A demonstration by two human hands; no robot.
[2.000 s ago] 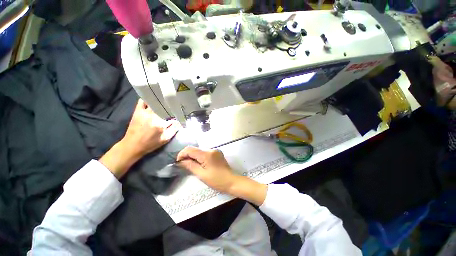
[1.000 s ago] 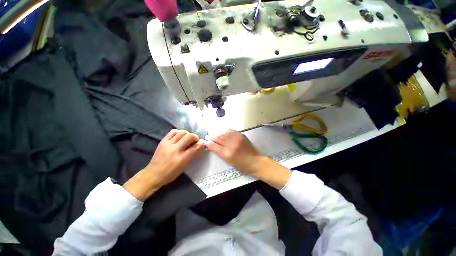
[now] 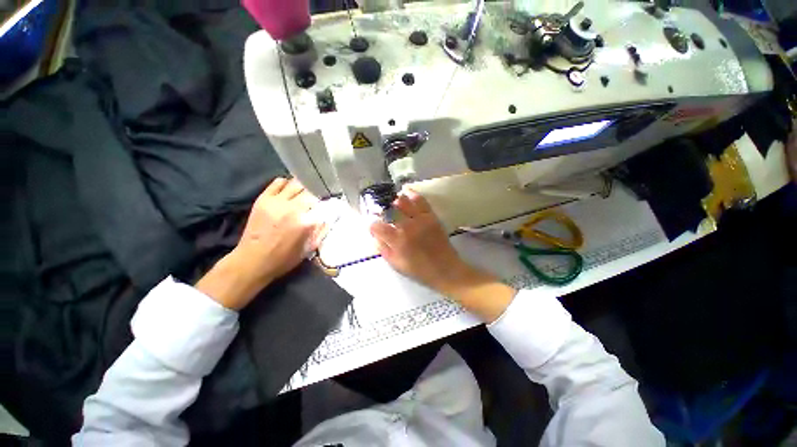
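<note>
The dark garment (image 3: 149, 166) is heaped left of the machine, and a flap of it lies over the table's front edge. My left hand (image 3: 281, 229) rests on the cloth left of the needle area, fingertips pressed on its edge. My right hand (image 3: 414, 237) is at the lit needle area of the white sewing machine (image 3: 489, 96), fingers bent by the presser foot. What its fingertips touch is hidden. Glare washes out the surface between the hands.
Scissors with one yellow and one green loop (image 3: 550, 249) lie right of my right hand. A printed ruler tape (image 3: 411, 319) runs along the front edge. Dark cloth pieces (image 3: 668, 188) and a gold bundle (image 3: 728, 188) lie at the right. A pink cone (image 3: 278, 16) stands above.
My hands were together in front of the needle. My left hand has moved left and up, and my right hand up to the needle area. The cloth flap has shifted left.
</note>
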